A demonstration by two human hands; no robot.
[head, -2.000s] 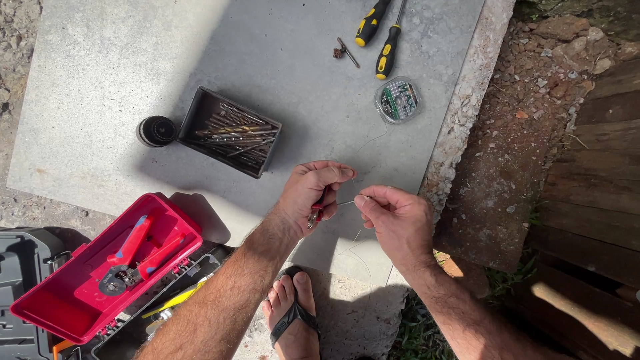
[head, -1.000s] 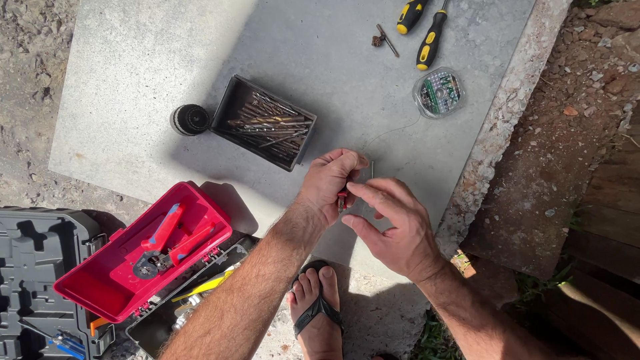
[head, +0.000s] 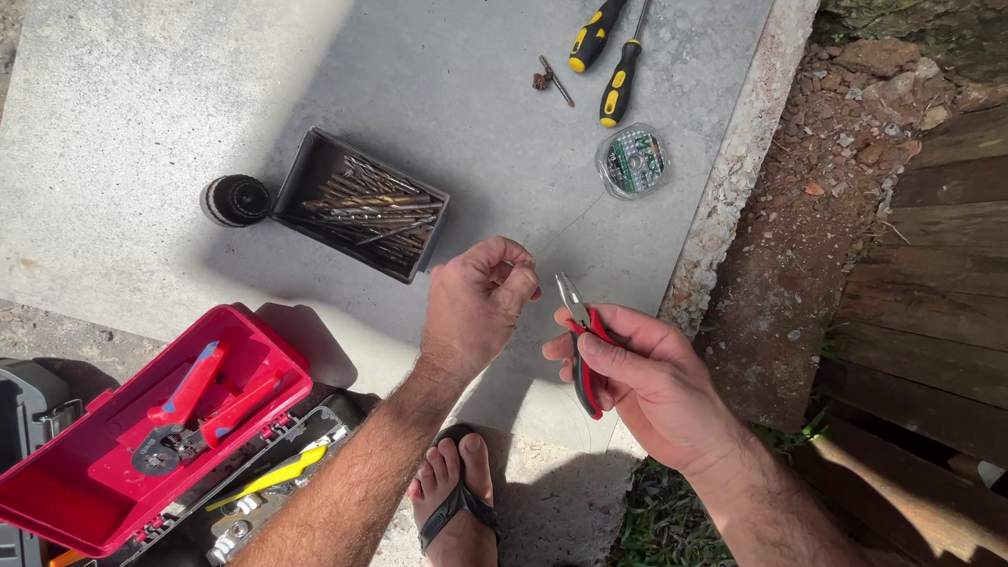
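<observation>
My left hand (head: pixel 482 307) pinches a thin line between thumb and fingers, near the middle of the view. That line (head: pixel 573 223) runs up to a round clear plastic spool (head: pixel 633 161) on the grey slab. Just right of it, my right hand (head: pixel 642 366) holds small pliers (head: pixel 584 339) with red and black handles, their metal jaws pointing up toward the left hand but apart from it. Whether the jaws are fully closed cannot be told. A loose curve of thin line (head: pixel 587 425) shows below the hands.
A dark box of drill bits (head: pixel 378 206) stands on the slab (head: pixel 472 94) beside a black cylindrical part (head: pixel 236 200). Two screwdrivers (head: pixel 620 83) and a chuck key (head: pixel 555 81) lie at the top. Lower left, a red tray (head: pixel 87 472) holds red-handled pliers (head: pixel 185 417). My sandalled foot (head: pixel 458 496) is below.
The pliers now show in my right hand, which was empty-looking with spread fingers one second ago; a red-handled tool was then at my left hand. The two hands have moved apart.
</observation>
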